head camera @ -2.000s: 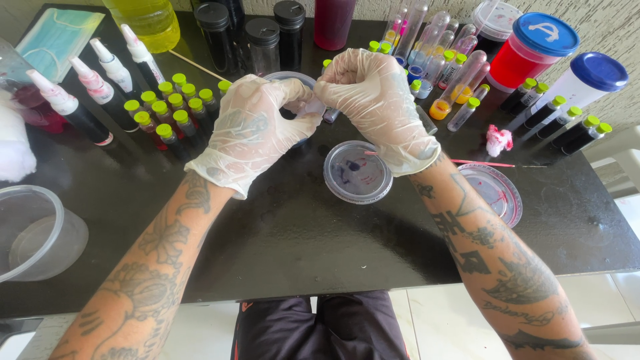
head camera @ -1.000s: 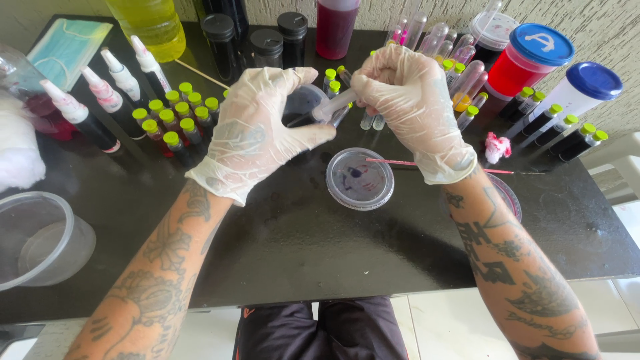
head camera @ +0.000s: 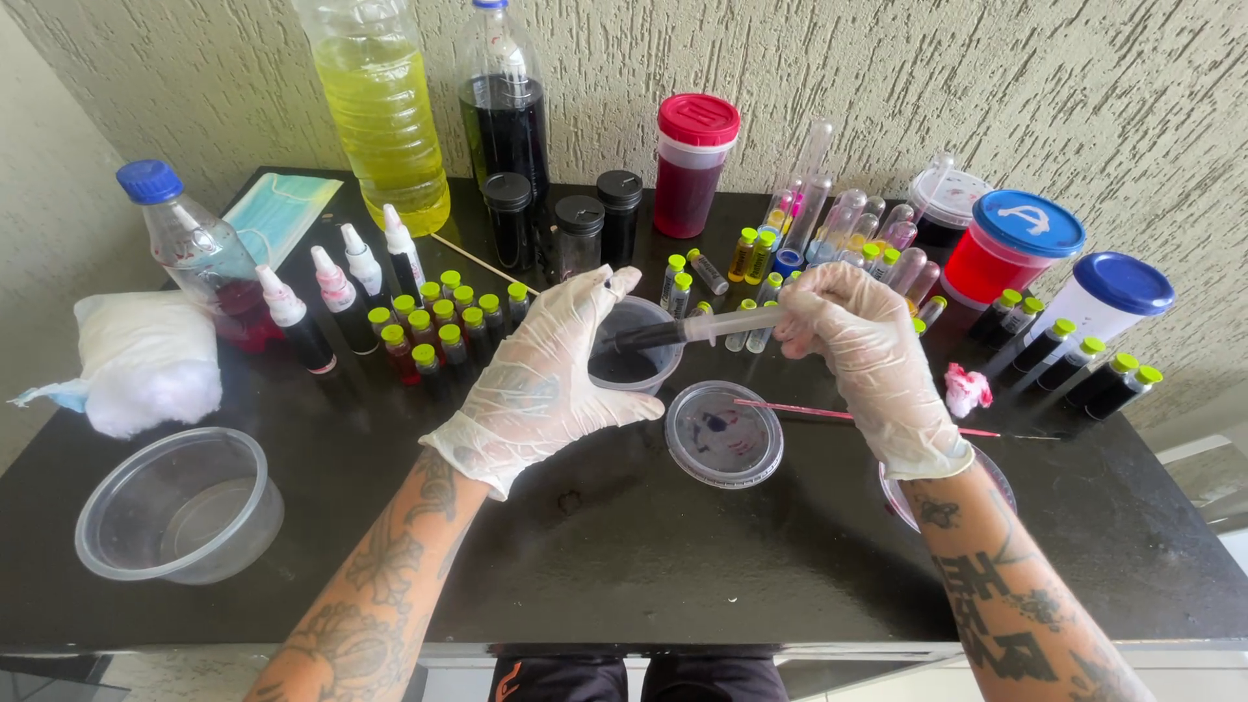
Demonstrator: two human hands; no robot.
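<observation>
Both hands wear pale translucent gloves. My right hand [head camera: 853,356] holds the end of a clear plastic syringe [head camera: 736,322] between thumb and fingers; dark liquid shows in its far part, which points left over a round plastic tub [head camera: 643,375] of dark liquid. My left hand [head camera: 556,375] is spread at the tub's left side, thumb apart from the fingers; whether it touches the tub cannot be told. Right of the tub lies a stained clear lid [head camera: 724,436], with a thin pink-stained stick [head camera: 829,412] across its edge. A second lid [head camera: 999,487] is partly hidden by my right wrist.
Green-capped vials [head camera: 444,336] stand left of my hands, dropper bottles [head camera: 336,288] beyond. An empty tub [head camera: 180,507] sits front left. Test tubes [head camera: 843,224], a blue-lidded red cup [head camera: 1014,253] and more vials [head camera: 1063,356] are at right. Bottles [head camera: 385,127] and black-capped jars [head camera: 580,234] stand along the back.
My left hand, earlier close to my right, is now spread apart beside the tub. The syringe now shows with dark liquid in it over the tub. The view has tilted up.
</observation>
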